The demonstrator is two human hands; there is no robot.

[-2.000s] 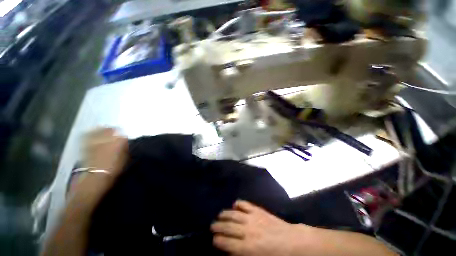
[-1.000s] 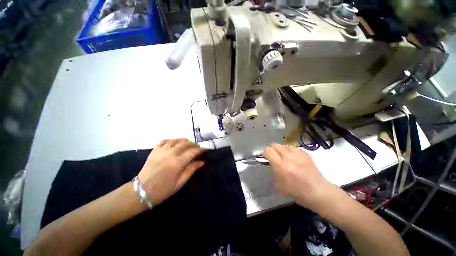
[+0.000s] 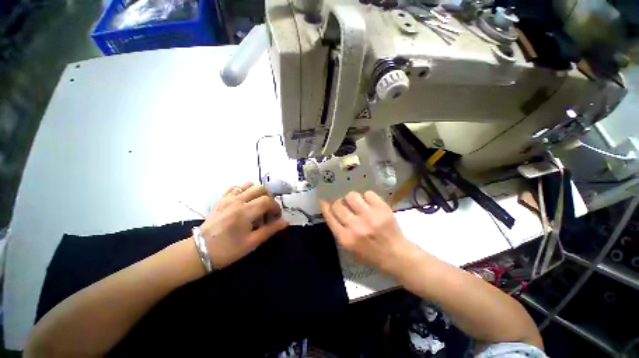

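Observation:
A black fabric piece (image 3: 280,287) lies over the front of the table and hangs past its front edge. My left hand (image 3: 242,220) rests on its top edge, fingertips bent at the cloth, just in front of the needle area. My right hand (image 3: 364,227) is at the cloth's right corner with fingertips curled down near the edge. A short dark thread or strip shows between the hands. The industrial sewing machine (image 3: 448,84) stands behind them, its presser foot (image 3: 303,171) just beyond my fingers. What the fingertips pinch is hidden.
Black-handled scissors (image 3: 436,192) and black straps (image 3: 483,199) lie under the machine arm. A blue crate (image 3: 157,35) with plastic bags stands behind the table (image 3: 126,150) at upper left. Pale tapes (image 3: 552,231) hang at the table's right end beside a metal rack.
My right hand has moved left from beside the cloth to its corner, closer to my left hand. The view has shifted slightly. Earlier, the cloth was farther from the machine and my hands were apart.

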